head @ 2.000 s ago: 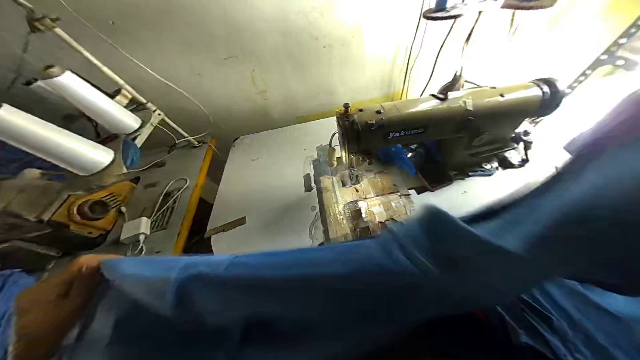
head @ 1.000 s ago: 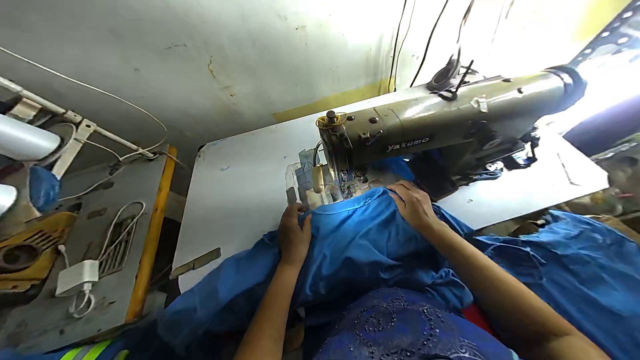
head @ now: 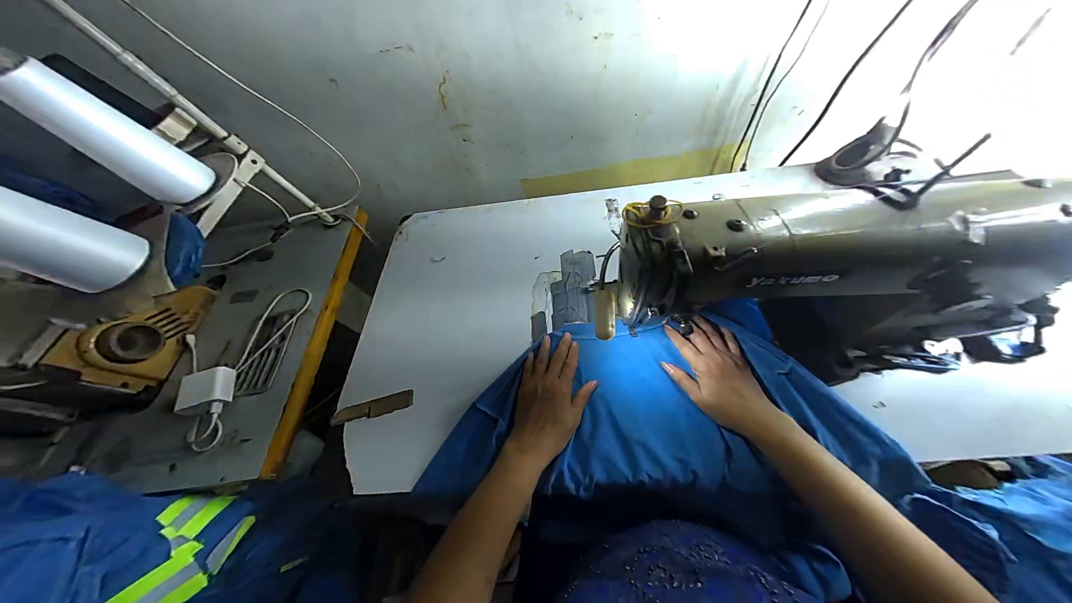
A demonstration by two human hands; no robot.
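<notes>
A blue cloth garment (head: 636, 419) lies across the white sewing table, its far edge under the needle area of an industrial sewing machine (head: 754, 251). My left hand (head: 550, 394) rests flat on the cloth, left of the machine's head, fingers spread a little. On the right, my right hand (head: 713, 373) lies palm down on the same cloth, its fingertips close to the presser foot area. Neither hand grips the fabric; both press on its surface. The needle itself is hard to make out behind the machine's head.
Left of the white table (head: 452, 276) stands a second worktable with a yellow edge (head: 314, 352), a white plug adapter (head: 205, 390) and a yellow machine part (head: 130, 339). Large white thread cones (head: 109, 126) are above it. Blue clothing with reflective strips (head: 180, 544) lies lower left.
Two seconds ago the blue cloth was stretched across the view in front of the machine; now it lies under the machine's head. Since one second ago, both hands have flattened on it.
</notes>
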